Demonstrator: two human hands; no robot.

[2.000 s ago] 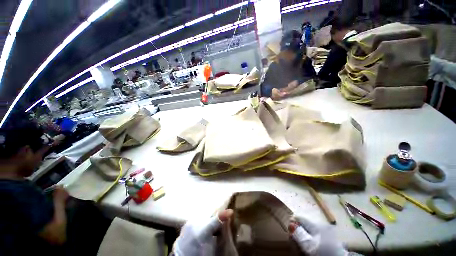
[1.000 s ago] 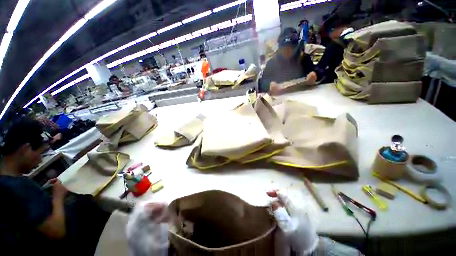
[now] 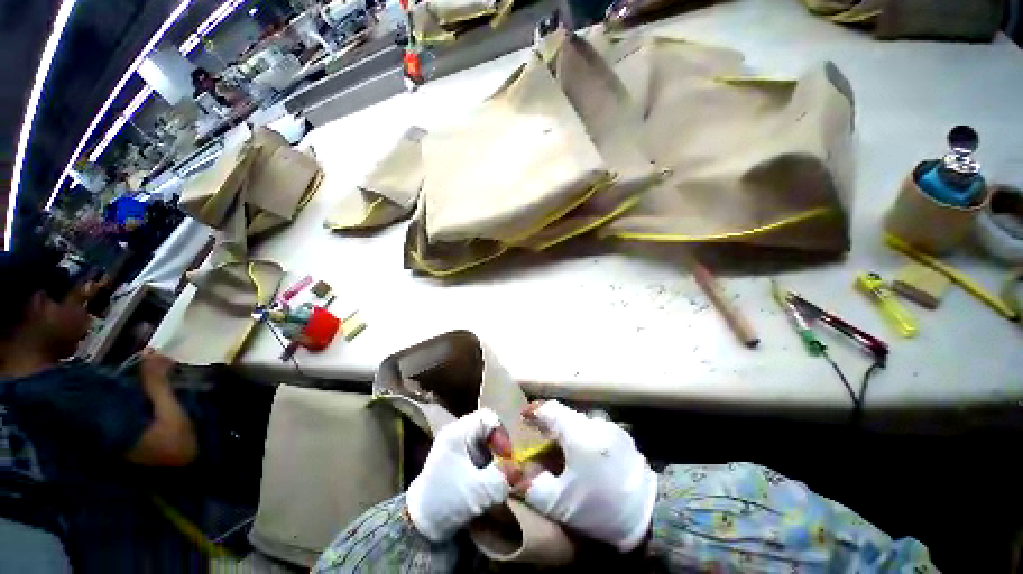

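A beige bag (image 3: 501, 387) with yellow edge trim is held at the near edge of the table, its dark opening showing at the upper left. My left hand (image 3: 458, 477), in a white glove with bare fingertips, pinches the bag near a yellow edge. My right hand (image 3: 592, 473), gloved the same way, pinches the bag close beside it, fingertips nearly meeting. A small curved tan part of the bag hangs below the hands. Whether a small tool is between the fingers cannot be told.
Beige bags (image 3: 510, 157) are heaped mid-table. A red tool cup (image 3: 320, 327) stands left. A brown stick (image 3: 726, 305), green-handled tool (image 3: 799, 322), red-handled tool (image 3: 839, 323), yellow cutter (image 3: 887, 304) and blue bottle (image 3: 951, 179) are at right. A person (image 3: 84, 404) sits left; another bag (image 3: 325, 473) hangs below.
The view has tilted down. The bag, earlier held wide open by both hands, is now turned and partly folded, and both hands have come together on its yellow edge.
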